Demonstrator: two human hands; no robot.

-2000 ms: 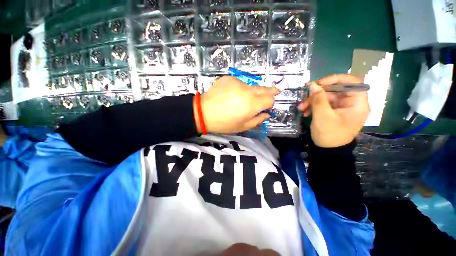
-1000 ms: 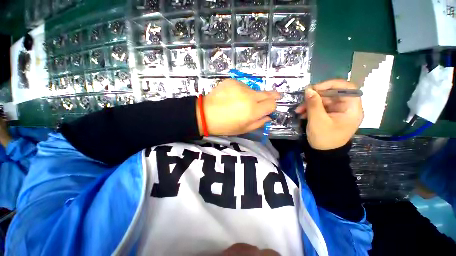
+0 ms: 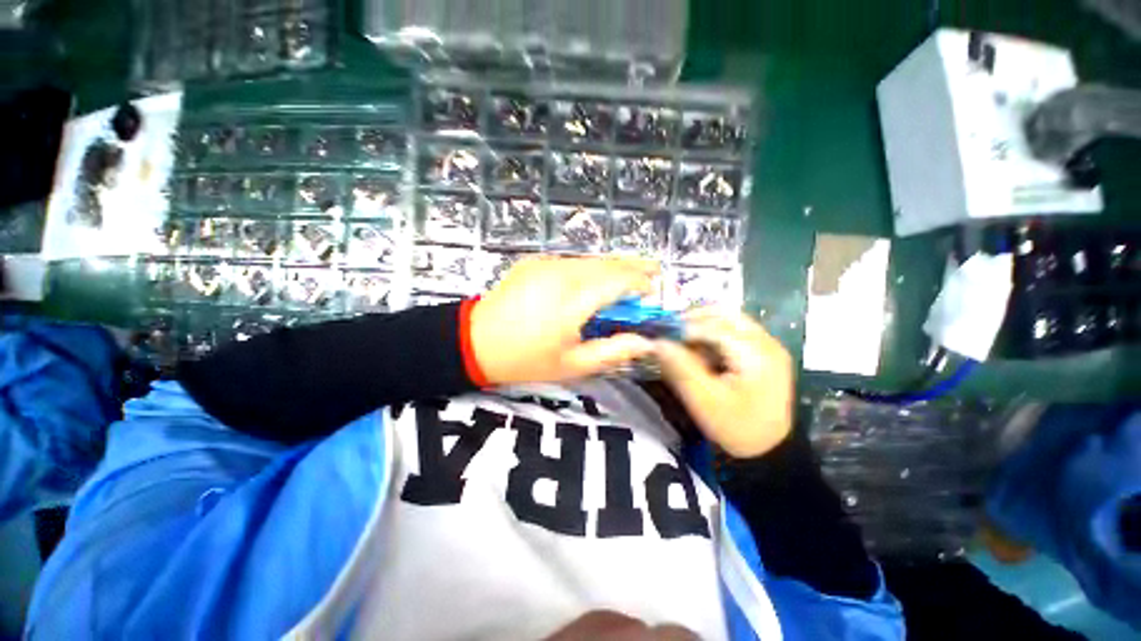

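My left hand (image 3: 544, 322), with a red band at the wrist, holds a glossy blue film (image 3: 632, 319) between thumb and fingers. My right hand (image 3: 738, 382) is beside it, its fingertips meeting the film's right end; it is blurred, and the tweezers cannot be made out. Both hands are over the near edge of a clear blister tray (image 3: 582, 179) with small black-and-silver parts in its pockets. The hands hide the tray's nearest pockets.
Another filled clear tray (image 3: 269, 238) lies at left, beside a white paper with dark parts (image 3: 113, 175). Tray stacks (image 3: 538, 31) stand at the back. At right are a white-beige card (image 3: 847, 307), a white box device (image 3: 963, 138), a white tissue (image 3: 971, 304) and a neighbour's blue sleeve (image 3: 1076, 476).
The view has shifted, showing more of the bench's back. My right hand has moved left to meet my left hand at the blue film. The tweezers seen before no longer show.
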